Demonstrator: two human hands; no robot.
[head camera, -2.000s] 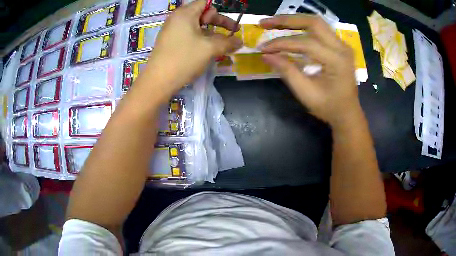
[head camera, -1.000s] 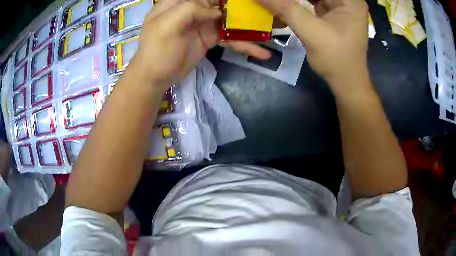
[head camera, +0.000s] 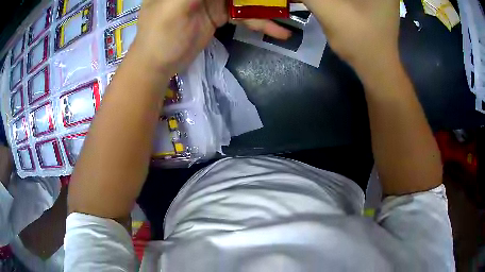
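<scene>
A red-bordered window panel (head camera: 259, 10) with a yellow adhesive piece (head camera: 260, 2) on its face is at the top edge of the picture, partly cut off. My left hand (head camera: 183, 32) holds it from its left side, with a finger stretched beneath it. My right hand (head camera: 353, 26) is at the panel's right; its fingertips are cut off by the top edge, so its grip does not show.
A clear blister tray (head camera: 74, 66) with pockets of panels lies at the left, whitish interleaf sheets (head camera: 239, 106) sticking out beside it. A cut-out sheet (head camera: 314, 48) lies below the hands. Peeled papers (head camera: 442, 11) and a white strip (head camera: 472, 48) are at the right.
The panel came into my left hand, bearing yellow. The view has tilted down and nearer, so hands and panel sit higher and the yellow rows have left the picture.
</scene>
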